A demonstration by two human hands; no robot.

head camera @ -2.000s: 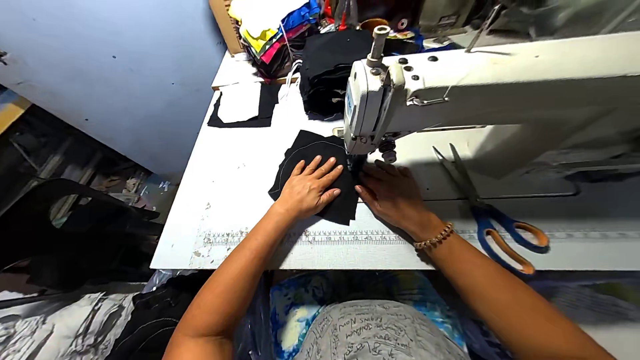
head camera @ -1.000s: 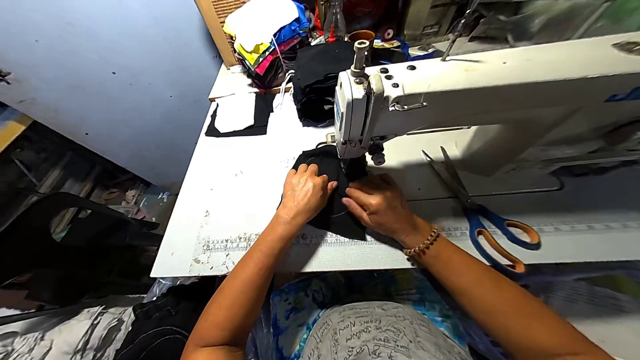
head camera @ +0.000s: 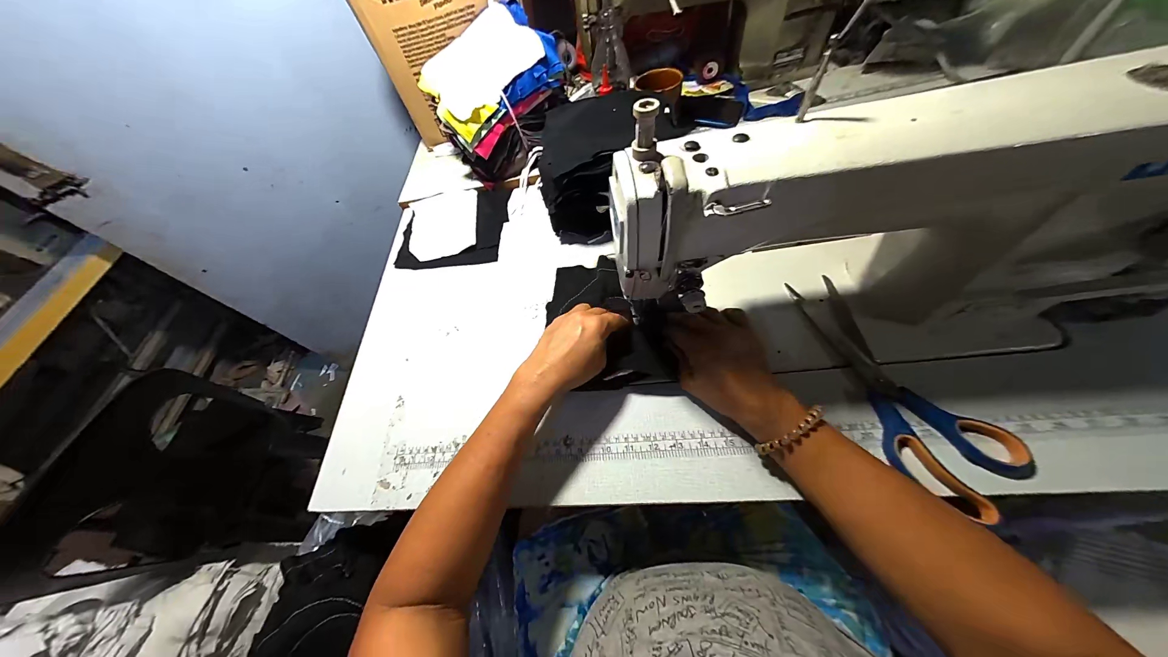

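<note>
A black fabric piece [head camera: 584, 285] with a pale stitched or marked line lies under the needle area of a white industrial sewing machine [head camera: 821, 196]. My left hand [head camera: 573, 345] grips the fabric's left part, fingers bent towards the presser foot. On the other side, close beside the machine head, my right hand [head camera: 725, 365] rests on the fabric; its fingertips are in shadow, and whether they pinch the cloth is hidden. Scissors [head camera: 890, 388] with blue and orange handles lie open to the right of my right hand. The needle itself cannot be made out.
Behind the machine head sits a stack of black fabric [head camera: 584, 151]. A white piece on black cloth [head camera: 444, 225] lies at the table's left edge. Colourful folded fabrics [head camera: 493, 82], a brown cup [head camera: 659, 80] and a cardboard box [head camera: 401, 55] stand farther back. A measuring tape [head camera: 639, 445] runs along the front.
My left hand was flat with spread fingers on the fabric two seconds ago; its fingers are now bent in. The black fabric has been turned and gathered differently under the machine head.
</note>
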